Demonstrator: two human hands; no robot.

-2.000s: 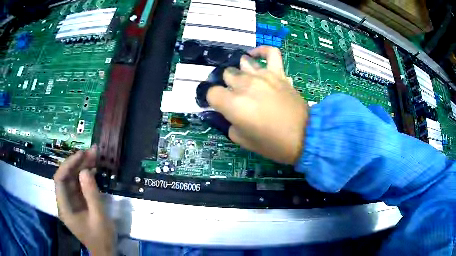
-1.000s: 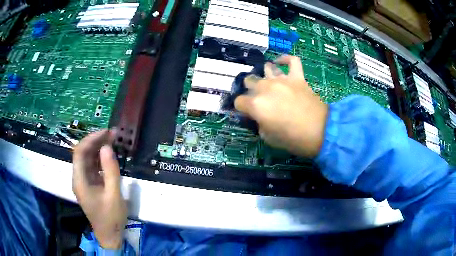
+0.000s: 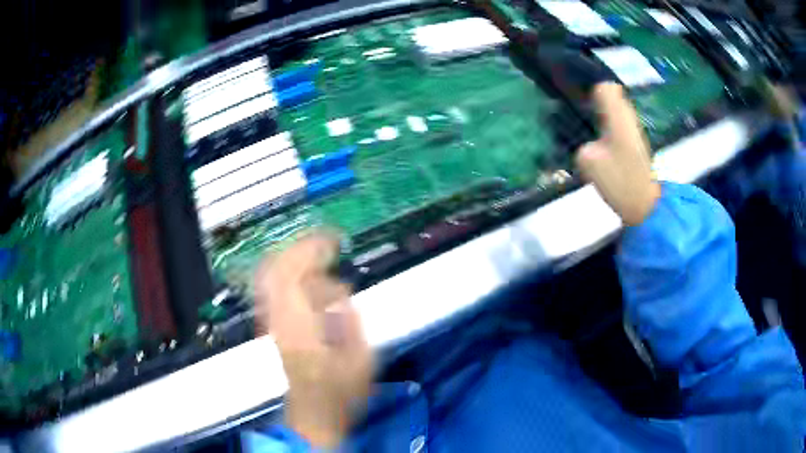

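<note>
A large green circuit board lies in a black pallet in front of me. Silver-white finned heatsinks stand at its left side, with bright blue parts beside them. My left hand is blurred, over the front edge of the pallet and the metal rail, fingers pointing up. My right hand is at the right end of the board, over the pallet's dark edge, its fingertips near a blurred dark area. I cannot tell whether either hand holds something.
A red-brown crossbar separates the board from another green board at the left. The metal rail runs along the front. More boards with heatsinks lie at the right. Another person's blurred hand shows at the right edge.
The view has swung to the right and tilted. My right hand has left the black capacitors beside the heatsinks and is at the board's right end. My left hand is now in front of the heatsinks.
</note>
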